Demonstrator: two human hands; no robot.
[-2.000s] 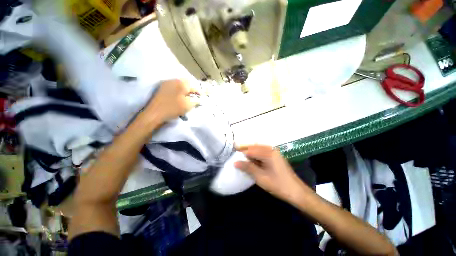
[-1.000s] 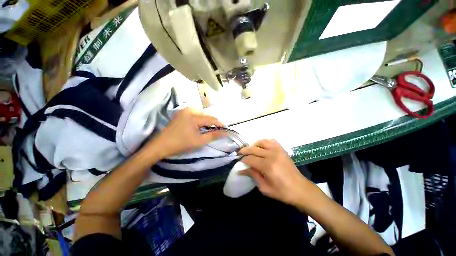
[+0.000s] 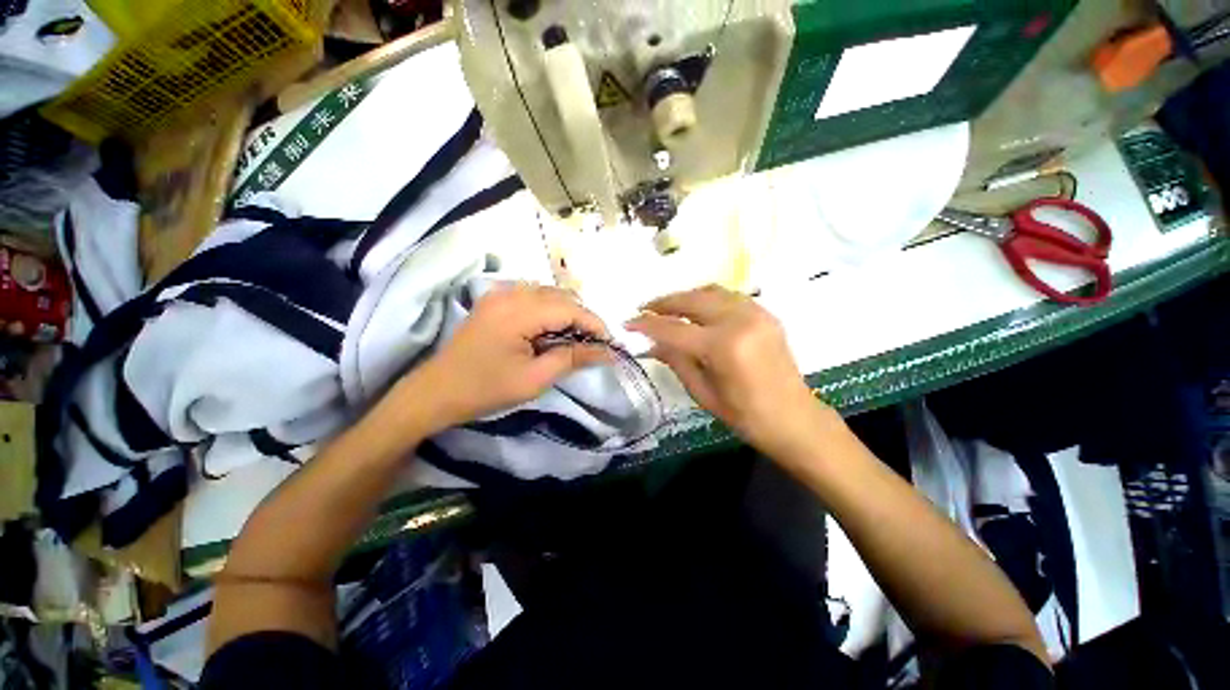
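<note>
A white and navy knit garment piece [image 3: 216,364] lies in a heap on the table left of the needle, its right end at my hands. My left hand [image 3: 513,344] grips a folded dark-lined edge of it. My right hand [image 3: 728,357] is just right of it, fingertips pinched together near the edge with something small and pale between them; the glare hides what. The cream sewing machine head [image 3: 594,108] stands above, its presser foot [image 3: 657,216] brightly lit behind my hands. No cloth lies under the foot that I can make out.
Red-handled scissors [image 3: 1059,249] lie right of the needle, beside a white rounded sheet [image 3: 897,196]. A yellow basket [image 3: 202,54] stands at upper left, a red tin [image 3: 30,290] at far left. White and navy pieces [image 3: 998,506] hang below the green table edge at right.
My right hand has moved up and away from the table's front edge, towards the needle. The white piece that hung below it no longer shows there. My left hand still holds the edge.
</note>
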